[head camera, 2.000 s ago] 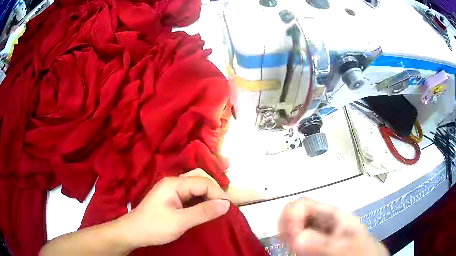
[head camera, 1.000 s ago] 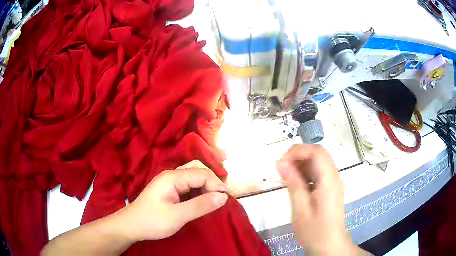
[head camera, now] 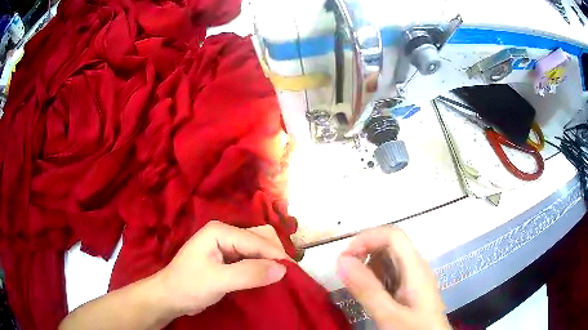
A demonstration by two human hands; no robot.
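A red fabric piece [head camera: 284, 298] hangs at the table's front edge. My left hand [head camera: 216, 271] pinches its upper edge between thumb and fingers. My right hand [head camera: 393, 280] is just to the right, apart from the fabric, fingers curled with a small dark or metallic thing in the palm, too blurred to name. A large heap of red fabric [head camera: 129, 122] lies left of the machine. The sewing machine head [head camera: 309, 58] stands behind the hands, its presser foot [head camera: 322, 126] over the bed with no fabric under it.
Scissors with red-orange handles [head camera: 516, 155] lie right of the needle, partly under a black flat object [head camera: 499, 109]. A thin metal strip [head camera: 451, 145] lies beside them. A ribbed grey knob [head camera: 391, 156] is near the needle. A dark thin bundle [head camera: 574, 151] is at far right.
My right hand rose over the table, then came back down and left toward the fabric. My left hand keeps its pinch. The view has shifted, moving the machine left and up in the picture.
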